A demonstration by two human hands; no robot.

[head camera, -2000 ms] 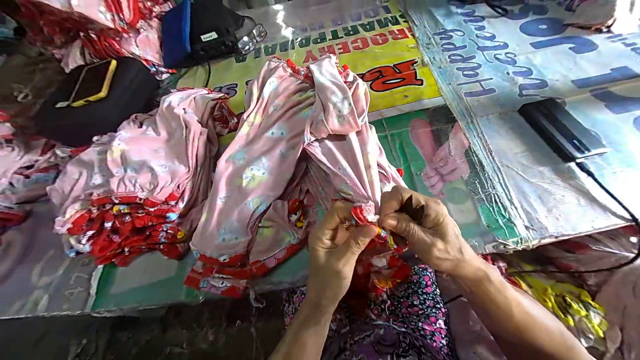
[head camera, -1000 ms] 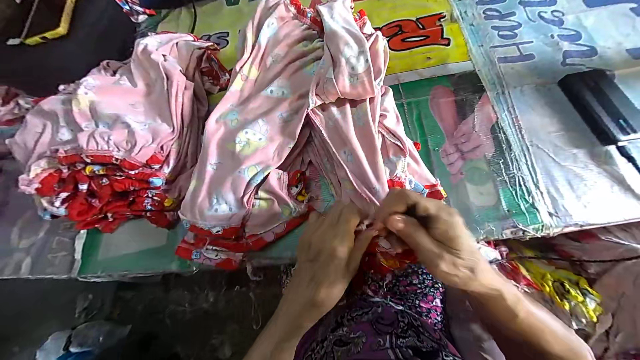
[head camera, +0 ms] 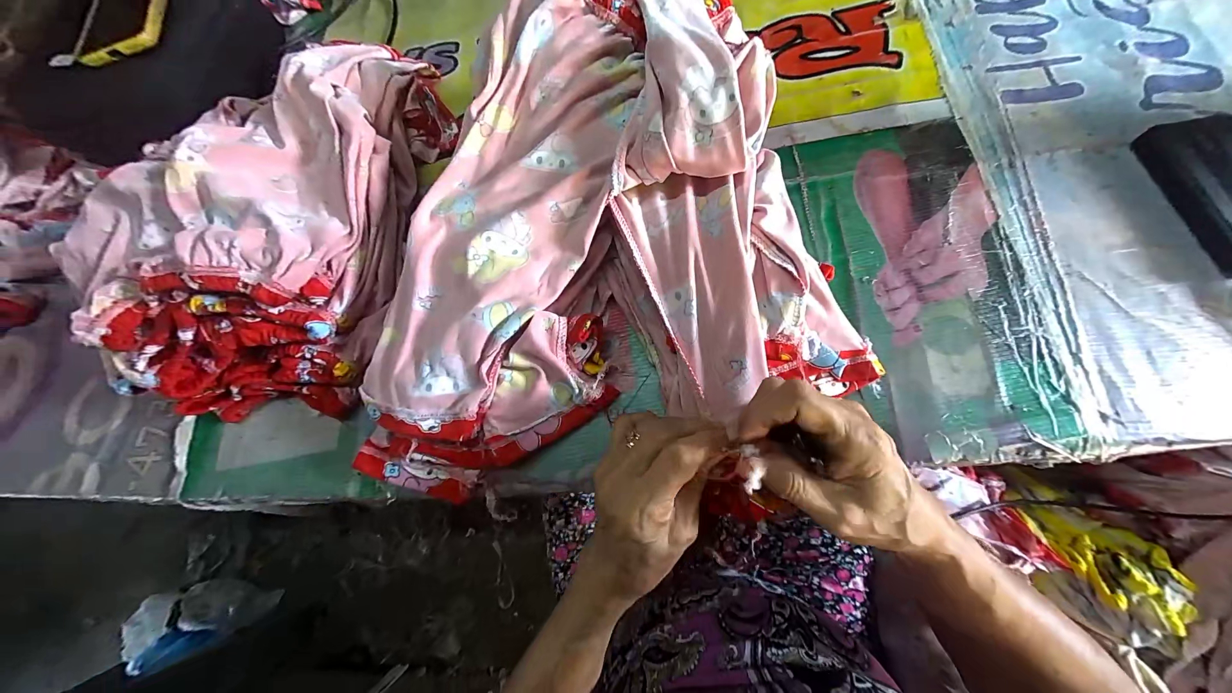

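Observation:
Pink printed garments with red trim (head camera: pixel 520 241) lie layered on the table, their lower part reaching its front edge. My left hand (head camera: pixel 654 491) pinches the red hem of one garment leg at that edge. Close beside it, my right hand (head camera: pixel 837 462) grips the same hem, with a small white tuft of thread or lint (head camera: pixel 753 470) at its fingertips. Whether the right hand also holds a small tool is hidden by its fingers. Left of these garments, a stack of similar pink garments (head camera: pixel 260 212) has its gathered red cuffs facing the front.
Printed banner sheets (head camera: pixel 962 385) cover the table. A black object (head camera: pixel 1193 183) lies at the right, and a yellow-edged item (head camera: pixel 125 38) on something black at the upper left. Yellow and red fabric (head camera: pixel 1107 558) sits below the table's right edge. A plastic bag (head camera: pixel 202 616) is at lower left.
My hands have stayed at the hem, fingers shifting along it. Dark material seen at my right fingertips two seconds ago no longer shows. The view has moved closer to the table.

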